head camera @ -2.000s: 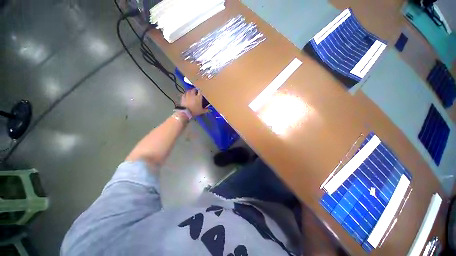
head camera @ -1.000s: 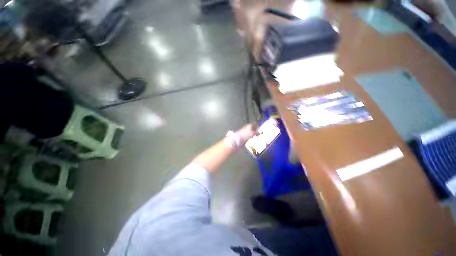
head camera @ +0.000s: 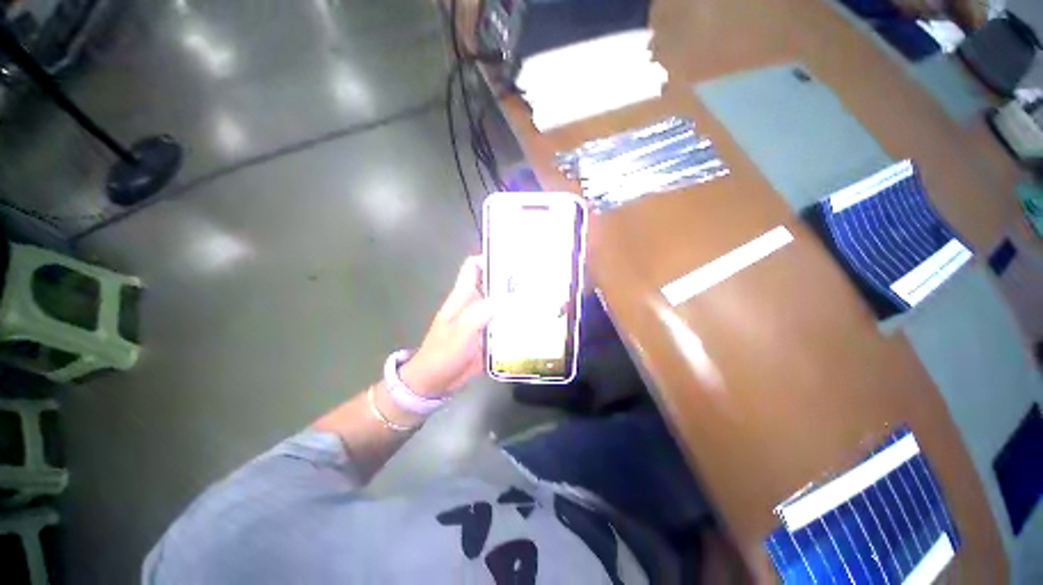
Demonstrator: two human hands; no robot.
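My left hand [head camera: 458,331] holds a smartphone [head camera: 533,286] upright in front of my body, beside the table edge. The phone has a light frame and a bright, washed-out screen. The thumb lies along its left side; the other fingers are mostly hidden behind it. My right hand is not in view. A blue solar cell string [head camera: 864,526] with white strips along two edges lies on the brown table [head camera: 755,377] at lower right, cut off by the bottom edge.
A white strip [head camera: 727,265], a bunch of silver ribbon [head camera: 646,163] and a white strip pile [head camera: 592,78] lie on the table. A dark box [head camera: 578,21] stands behind. A curved stack [head camera: 894,238] is on a grey mat. Stools [head camera: 69,309] and a stand base [head camera: 145,169] are left.
My left hand has gone from beside the blue thing under the table edge to in front of me, now with the phone, turned upright. The view has swung left, then partly back.
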